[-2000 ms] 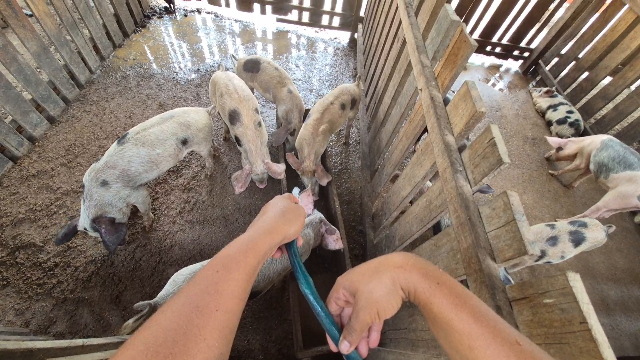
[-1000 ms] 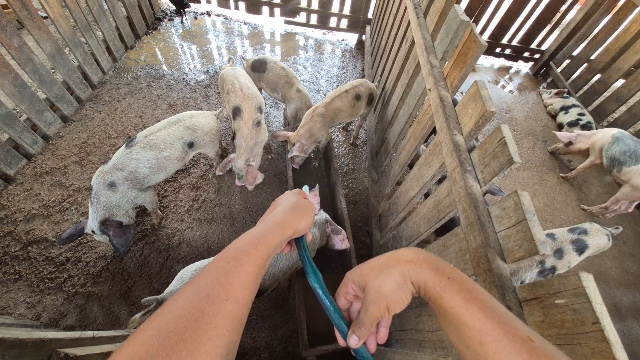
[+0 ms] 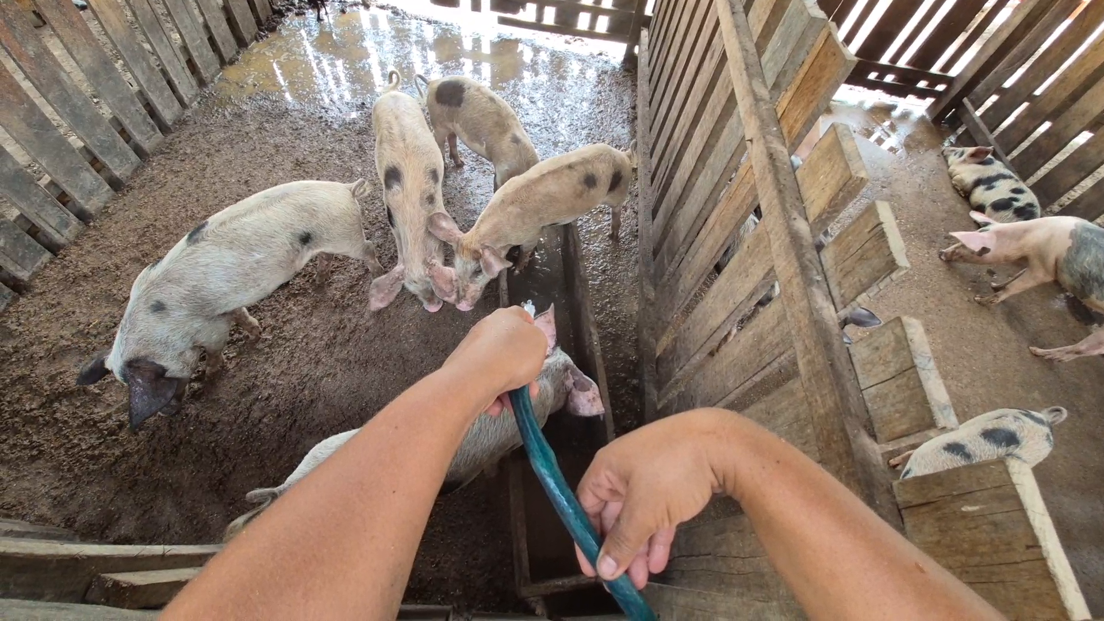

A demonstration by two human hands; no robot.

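A green rubber hose (image 3: 556,492) runs up from the bottom edge of the view. Near its front end my left hand (image 3: 504,354) is closed around it, and a little clear water shows just past the fist. Lower down, my right hand (image 3: 634,509) has its thumb and fingers curled around the hose. Below the hands a long wooden trough (image 3: 591,336) lies on the pen floor. One pale pig (image 3: 492,440) has its head over the trough, partly hidden by my left arm. A spotted pig (image 3: 552,194) stands at the trough's far end.
A slatted wooden partition (image 3: 780,216) rises close on the right, with board ends jutting out. Beyond it are more pigs (image 3: 1048,250). A large white pig (image 3: 250,250) stands at left on muddy ground. Planks (image 3: 103,565) cross the lower left, and a puddle (image 3: 302,69) lies at the back.
The spotted pig at the trough's far end has lifted its head away from my left hand and turned it left, beside another pig's head. Both hands have stayed on the hose.
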